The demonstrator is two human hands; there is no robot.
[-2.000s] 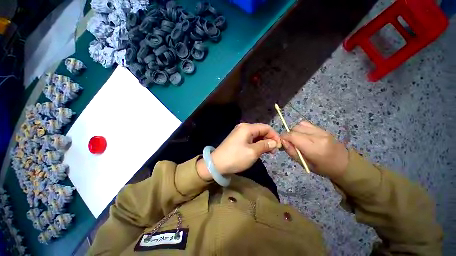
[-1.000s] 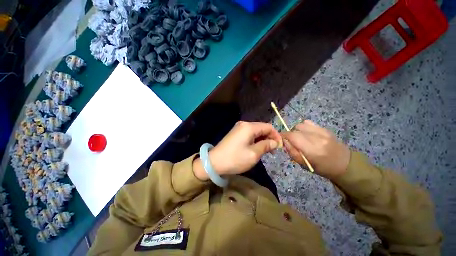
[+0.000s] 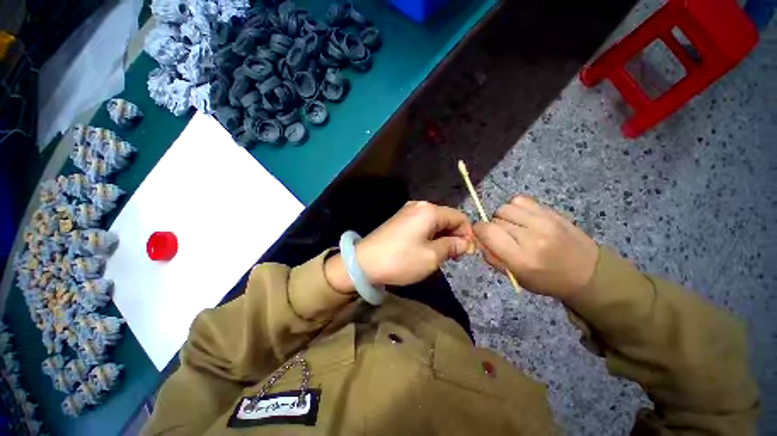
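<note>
My right hand point(image 3: 545, 251) holds a thin pale wooden stick point(image 3: 471, 189) that passes through its fingers, with its whitish tip pointing up and away. My left hand point(image 3: 409, 247), with a pale bangle at the wrist, has thumb and fingertips pinched together and touching the right fingertips. Whether something small is between the fingertips is hidden. Both hands are in front of my body, past the table edge and above the floor. A small red dish point(image 3: 162, 246) sits on the white sheet point(image 3: 209, 221).
Dark grey cups point(image 3: 281, 72) are heaped on the green table point(image 3: 341, 162), beside pale grey ruffled pieces point(image 3: 181, 55). Grey-and-yellow pieces point(image 3: 72, 255) lie at the left. A red stool point(image 3: 682, 60) stands on the speckled floor, upper right. A blue container point(image 3: 419, 7) shows at the top.
The right hand's fingers have curled more tightly around the stick, and its upper tip has moved slightly up and left. The hands stay together. The view has shifted slightly.
</note>
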